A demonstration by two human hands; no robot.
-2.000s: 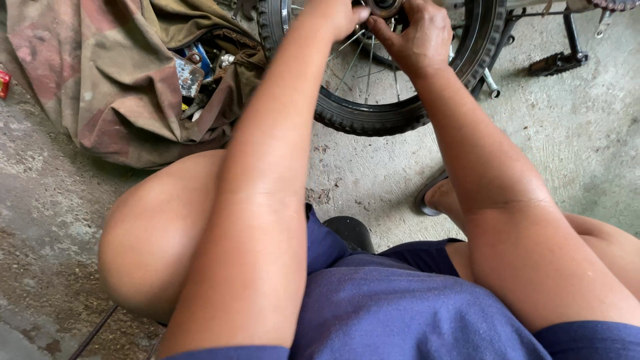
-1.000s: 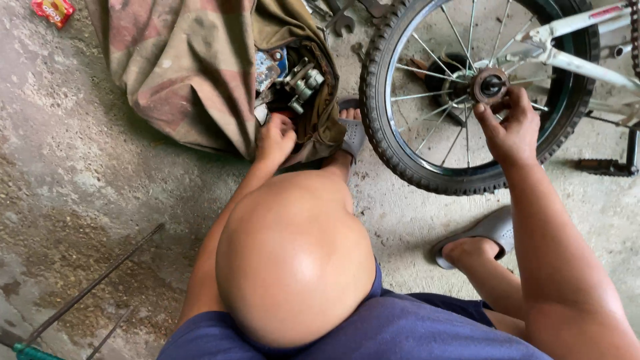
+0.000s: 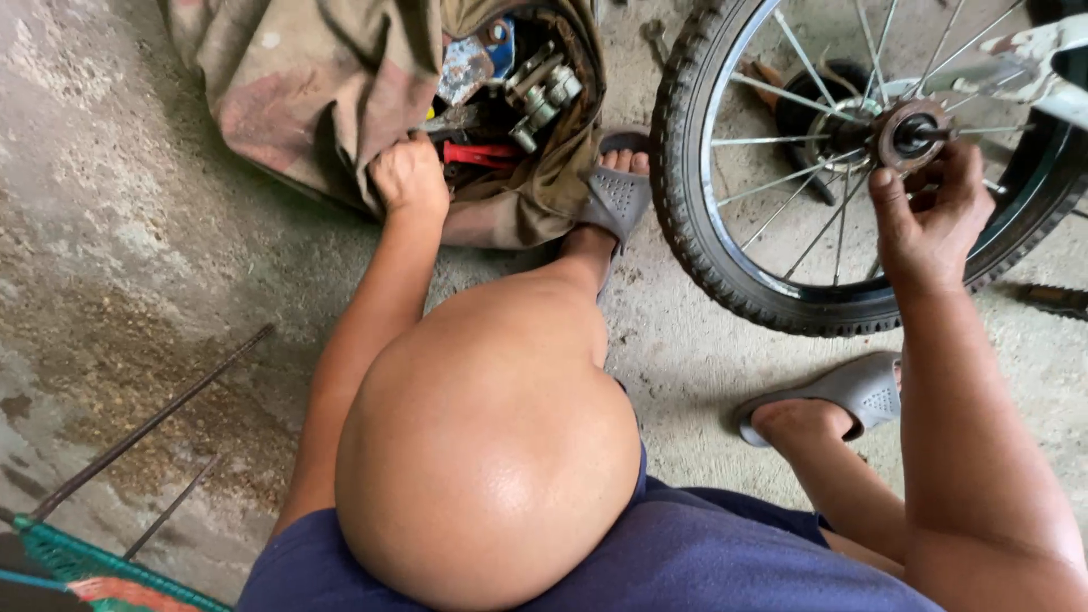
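Observation:
My left hand (image 3: 411,177) grips the edge of a stained canvas bag (image 3: 314,93) at the upper left, its fingers partly hidden by the cloth. Inside the bag's mouth lie a red-handled tool (image 3: 480,154), greasy metal parts (image 3: 544,98) and a rusty metal plate (image 3: 464,71). At the upper right, my right hand (image 3: 935,212) holds a rusty ring-shaped part (image 3: 909,140) at the hub of a bicycle wheel (image 3: 722,246), thumb and fingers around its lower side. An axle end sticks out through the ring.
The white bicycle frame (image 3: 1037,72) reaches in from the right, with a pedal (image 3: 1054,299) below it. My sandalled feet (image 3: 616,195) stand on the concrete floor. Thin metal rods (image 3: 153,421) and green netting (image 3: 93,565) are at the lower left. A wrench (image 3: 656,41) lies near the tyre.
Two seconds ago both hands were at the wheel hub. My left hand has since gone to the bag and moved from its opening to its left edge. My right hand remains at the hub.

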